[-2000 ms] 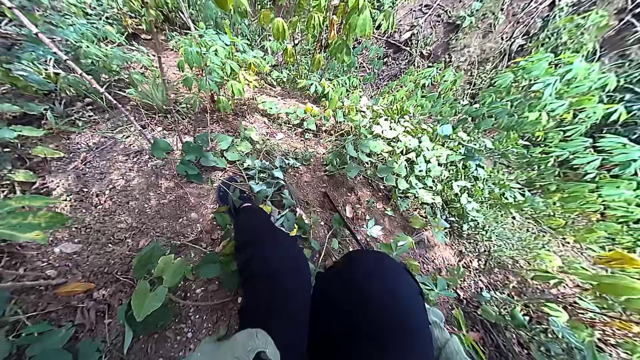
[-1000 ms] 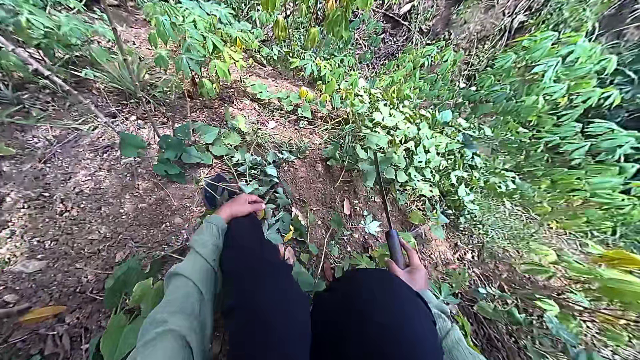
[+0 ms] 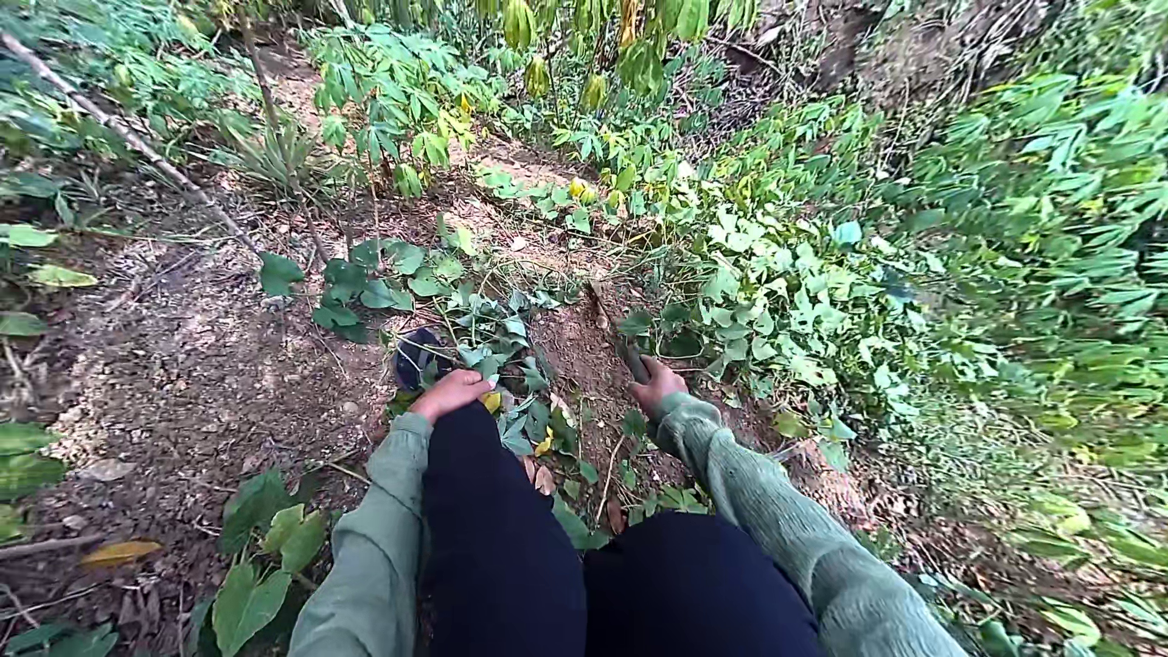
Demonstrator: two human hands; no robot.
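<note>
My right hand (image 3: 657,385) grips the dark handle of a long-bladed knife (image 3: 634,361), whose narrow blade points forward and a little left, low over the bare soil. Between the blade and my left shoe (image 3: 418,358) lie leafy green vines (image 3: 497,333). My left hand (image 3: 453,392) is by my left knee, at the near edge of these vines; its fingers are bent in, and whether they hold a stem cannot be told.
Dense creeping vines (image 3: 766,301) spread at the right, with taller leafy plants (image 3: 1049,210) beyond. A thin bare branch (image 3: 137,141) slants across the upper left. Loose soil with small stones (image 3: 201,383) lies at the left.
Both hands were out of view at first. Since one second ago, my right hand has moved forward and left, and the knife blade has gone from raised to low over the soil.
</note>
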